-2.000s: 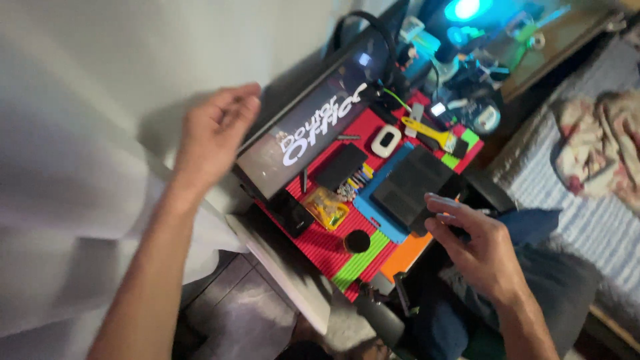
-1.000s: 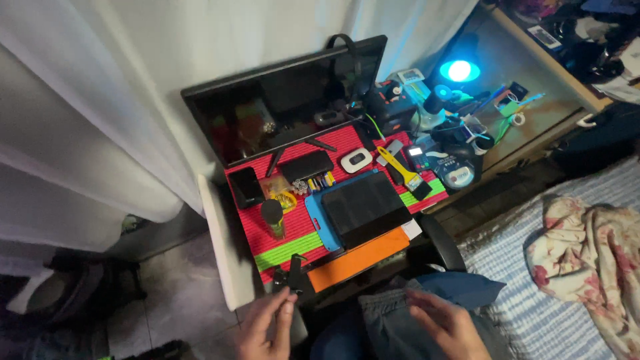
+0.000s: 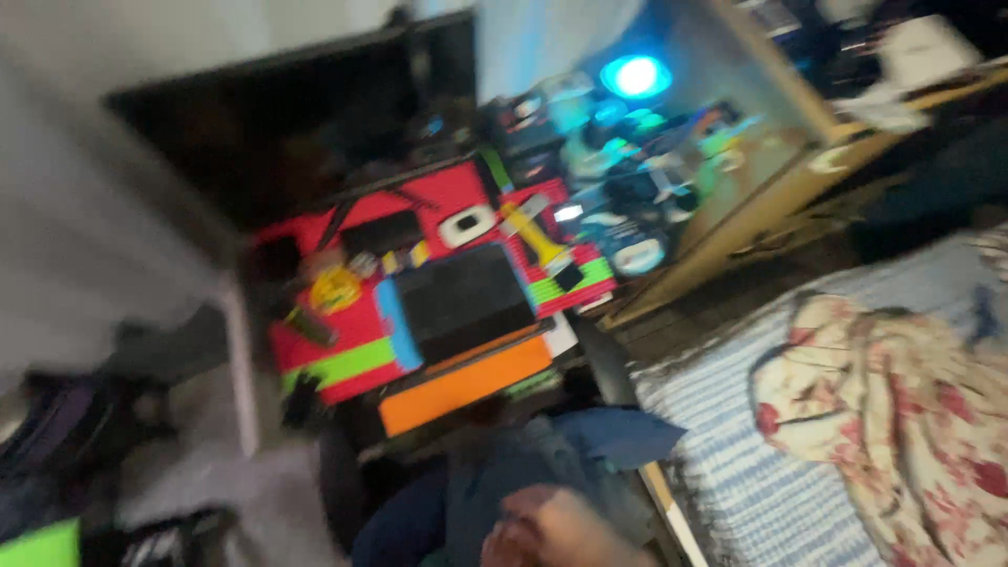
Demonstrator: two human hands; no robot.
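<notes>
My right hand (image 3: 563, 528) is low in the view, in front of my lap, and strongly blurred; whether it holds anything cannot be told. My left hand cannot be made out. Beyond my lap, a dark flat device with a blue edge (image 3: 468, 303) lies on a red and green striped mat (image 3: 362, 362). An orange panel (image 3: 465, 382) is along the near side. A yellow-handled brush (image 3: 539, 240) and a white rounded device (image 3: 467, 226) lie farther back. At the mat's left are a yellow packet (image 3: 335, 290) and a small cylindrical container (image 3: 311, 327).
A dark monitor (image 3: 315, 118) stands behind the mat. Right of it, a lit blue lamp (image 3: 636, 76) shines over a crowded wooden desk (image 3: 709, 228). A bed with a striped cover (image 3: 709, 425) and a floral cloth (image 3: 890, 417) is at the right.
Both hands were apart above my lap a second ago; now only the right is clearly visible, low in view. The monitor showed lettering two seconds ago and is dark now. The view has shifted.
</notes>
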